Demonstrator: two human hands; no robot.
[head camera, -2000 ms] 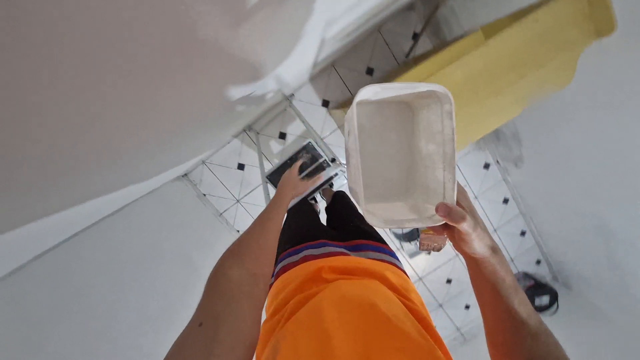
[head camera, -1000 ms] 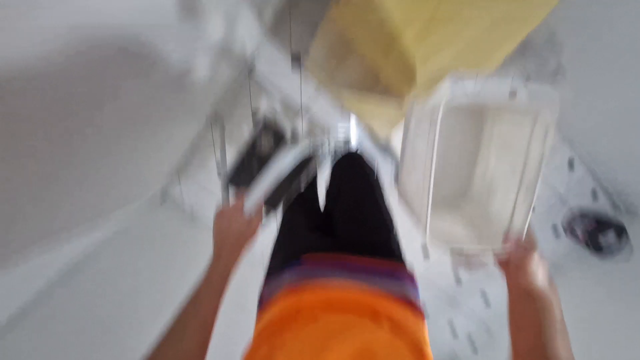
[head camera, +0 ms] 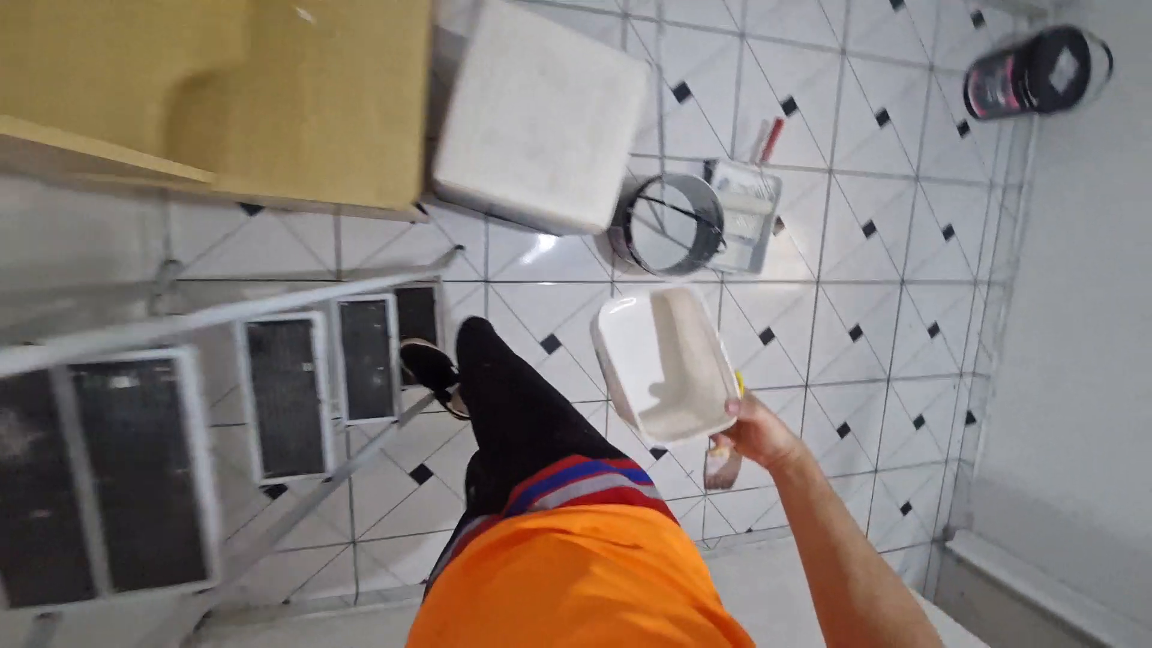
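Note:
My right hand grips the near right edge of a white plastic tub, which is tilted so its smooth inside shows. The same hand also holds a paintbrush, its bristles hanging below the tub and a bit of yellow showing by the rim. My left hand is out of view. To the left stands a metal stepladder with dark treads, and my shoe is beside its lowest tread.
An open paint bucket stands against a paint tray on the tiled floor. A red-handled tool lies above them. Nearby are a white box-like object and a yellowish panelled piece. A black bucket is by the right wall.
My left hand, on the stepladder in the earlier frames, has left the view. The ladder is now at my left, with a foot on the floor. The view has swung strongly.

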